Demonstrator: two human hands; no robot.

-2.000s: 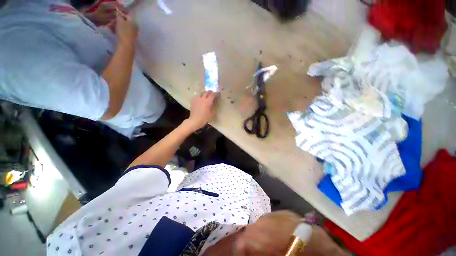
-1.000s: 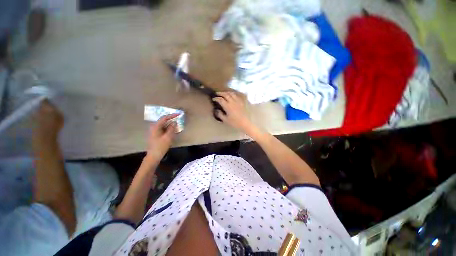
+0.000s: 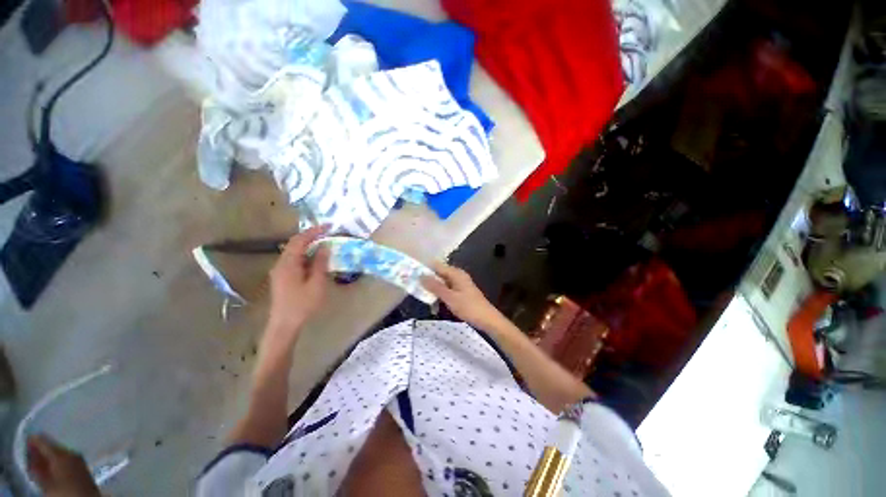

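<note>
A short curved white strip with blue flower print is held up between my two hands over the front edge of the table. My left hand grips its left end. My right hand grips its right end. The dark shears lie on the table behind my left hand, which hides part of them; a bit of a handle shows beneath the strip. A narrow printed scrap lies at the blade tips.
Striped print fabric lies on blue fabric beyond my hands. Red fabric hangs over the table edge. A dark device with a cord stands at left. Another person's hand and white strips are at lower left.
The view has turned right. My right hand has left the shears and now holds the strip's right end. The strip has been lifted off the table and stretched between both hands.
</note>
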